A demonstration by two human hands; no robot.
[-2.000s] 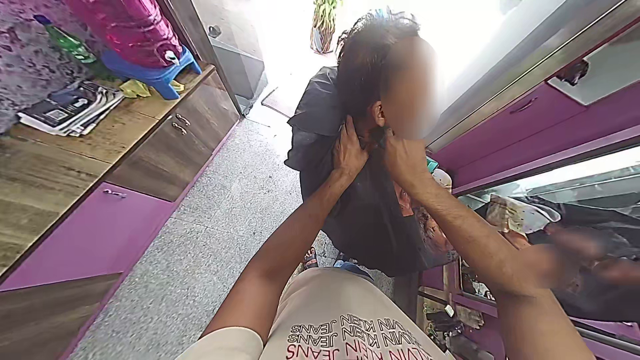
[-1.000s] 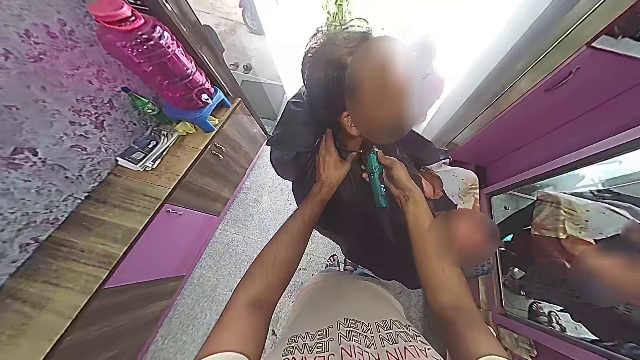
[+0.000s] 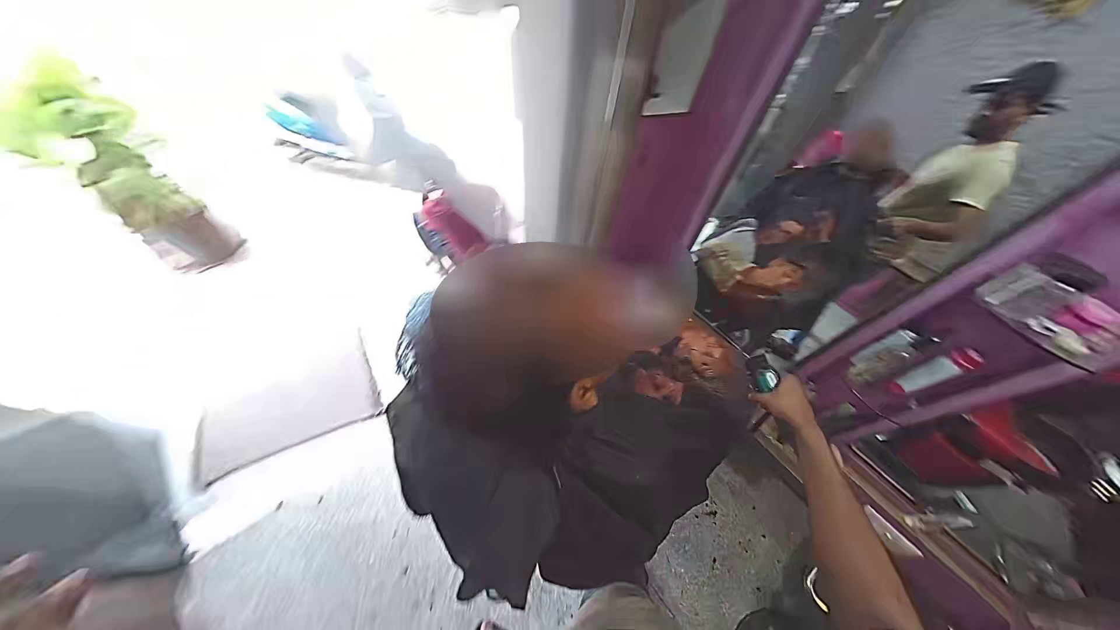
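Note:
A seated person, seen from behind and above, wears a black cape (image 3: 490, 490) in the middle of the head view. My right hand (image 3: 787, 402), its arm stretched toward the purple shelving, grips a green and black device that looks like a hair clipper (image 3: 765, 378). It is right of the cape, apart from the person's head. My left hand (image 3: 44, 595) is at the lower left edge, blurred and partly cut off, with its fingers apart and no object visible in it.
A large mirror (image 3: 927, 131) fills the upper right. Purple shelves (image 3: 945, 297) below it hold bottles and small items. A potted plant (image 3: 188, 227) stands at the left beyond the doorway, with a mat (image 3: 289, 402) on the floor.
Both hands have moved off the seated person's neck and head area, the right with the green device out to the right, the left out to the left. The view has swung strongly toward the doorway and mirror.

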